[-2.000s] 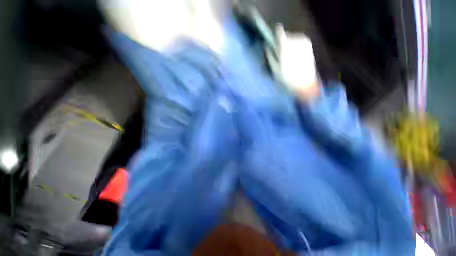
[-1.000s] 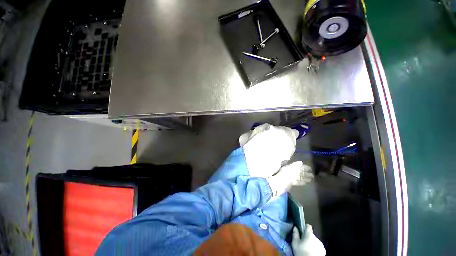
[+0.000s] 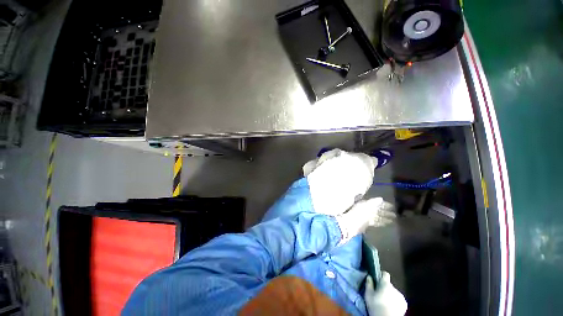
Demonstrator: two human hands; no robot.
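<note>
My left hand (image 3: 367,218), in a white glove, reaches across from the lower left, beside a white cloth-covered shape (image 3: 341,182) in front of my body. Its fingers are extended and I see nothing in them. My right hand (image 3: 386,297), also gloved, is low near the bottom edge, with its thumb and fingers at the lower end of a thin green plate (image 3: 372,260). The plate is seen nearly edge-on against my blue smock, so its faces are mostly hidden.
A steel bench (image 3: 216,74) ahead bears a black tray (image 3: 299,52) with slim metal pieces and a black round device (image 3: 421,28). A black gridded tote (image 3: 55,92) is upper left, a red-lined tote (image 3: 133,262) lower left. The green conveyor (image 3: 531,173) runs along the right.
From the blurred lap view, the view has swung to the bench and totes. Over the last second the scene has shifted slightly right; both hands keep nearly the same pose, the right still on the plate.
</note>
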